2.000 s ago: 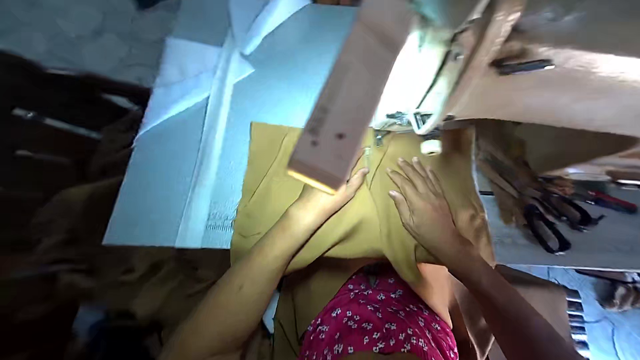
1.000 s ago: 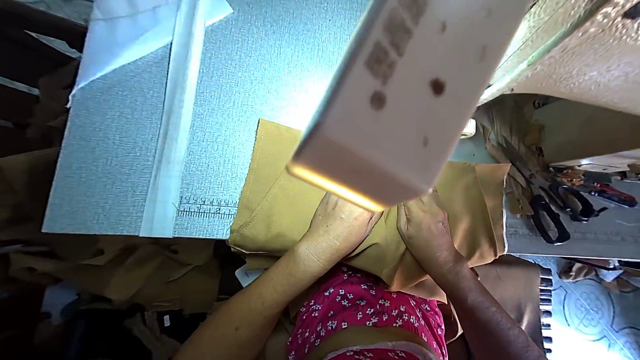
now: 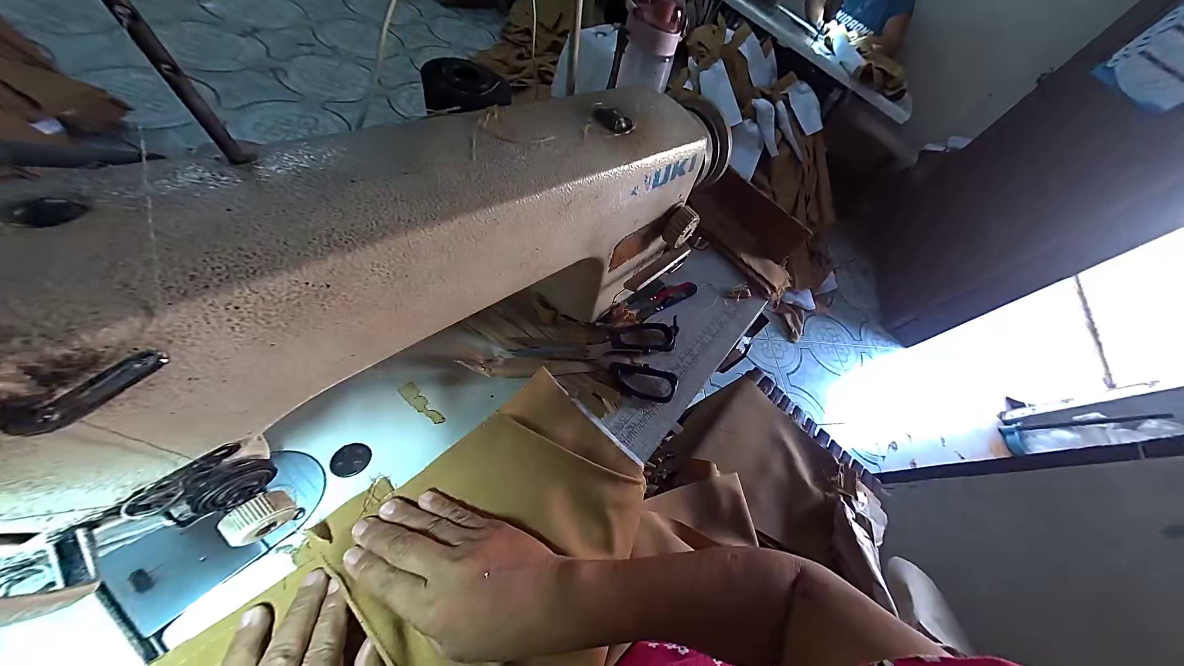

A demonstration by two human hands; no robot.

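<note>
My right hand (image 3: 453, 573) lies flat on a piece of mustard-coloured fabric (image 3: 546, 472), its fingers pointing left along a seam or folded edge. At the bottom edge of the view, my left hand (image 3: 296, 629) rests on the same fabric, just left of the right one and partly cut off. The fabric lies on the pale bed of a Juki sewing machine (image 3: 388, 222). The machine's thread tension dial (image 3: 257, 518) sits to the left of my hands. The needle is not visible.
Black-handled scissors (image 3: 638, 356) lie beyond the fabric, near a red-handled tool (image 3: 671, 296) and a ruler-marked strip (image 3: 684, 370). Brown fabric (image 3: 740, 472) hangs at the right of the table. Farther back are fabric scraps (image 3: 786, 166) and, at the top, part of another person (image 3: 893, 28).
The view has swung to the right, toward the machine's arm and the floor beyond. Both hands are still on the mustard fabric; my right hand now lies flatter than one second ago.
</note>
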